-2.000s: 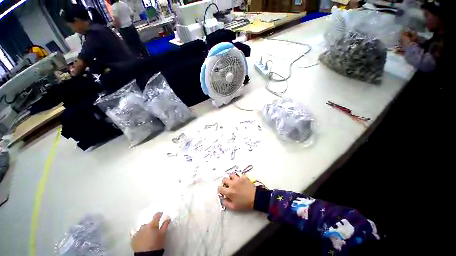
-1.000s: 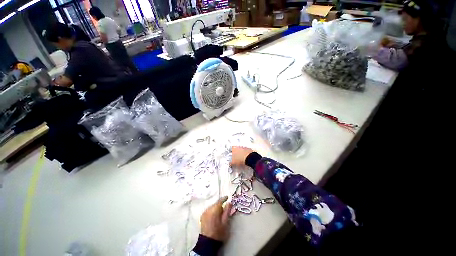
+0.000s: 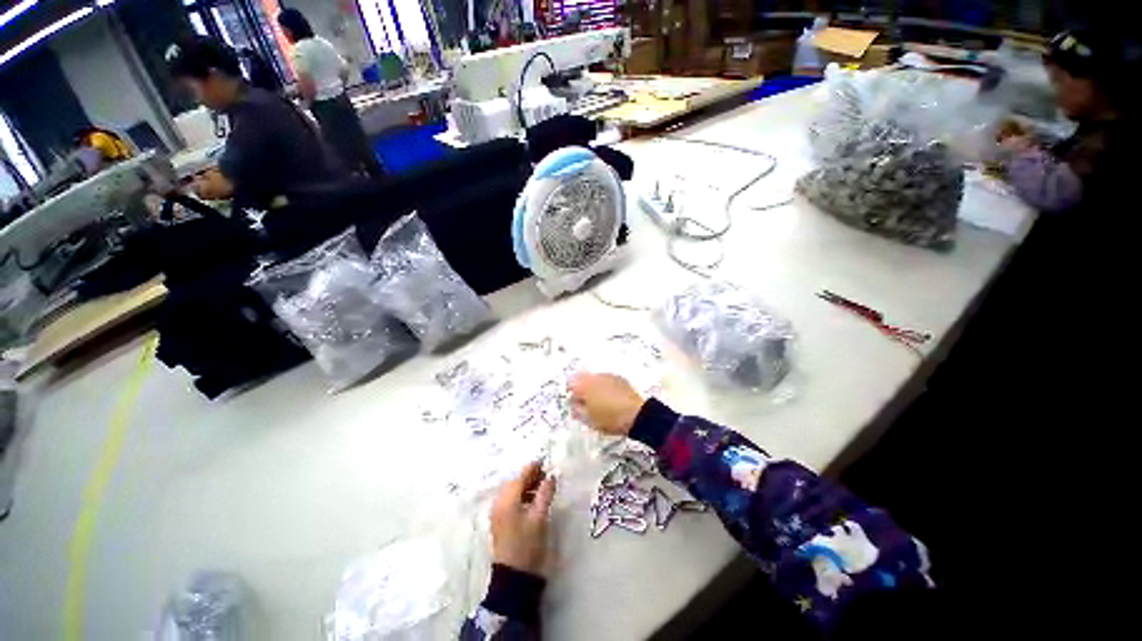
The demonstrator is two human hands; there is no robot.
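Small whitish hardware lies scattered at the middle of the table. My right hand is at the right side of this scatter, fingers bent down; its fingertips are too blurred to show what they touch. My left hand is nearer to me, thumb and fingers close together around something too small and bright to make out. A loose pile of bare metal snap hooks lies right of my left hand, below my right forearm. A clear poly bag lies left of my left hand.
A filled poly bag lies right of the scatter, two more stand left. A fan stands behind. Red-handled snips and a large sack are at right. Another clear bag is front left. People sit or stand beyond.
Over two seconds my left hand has moved right and forward, and my right hand forward to the scatter. The hook pile now shows below my right forearm. The view has shifted slightly.
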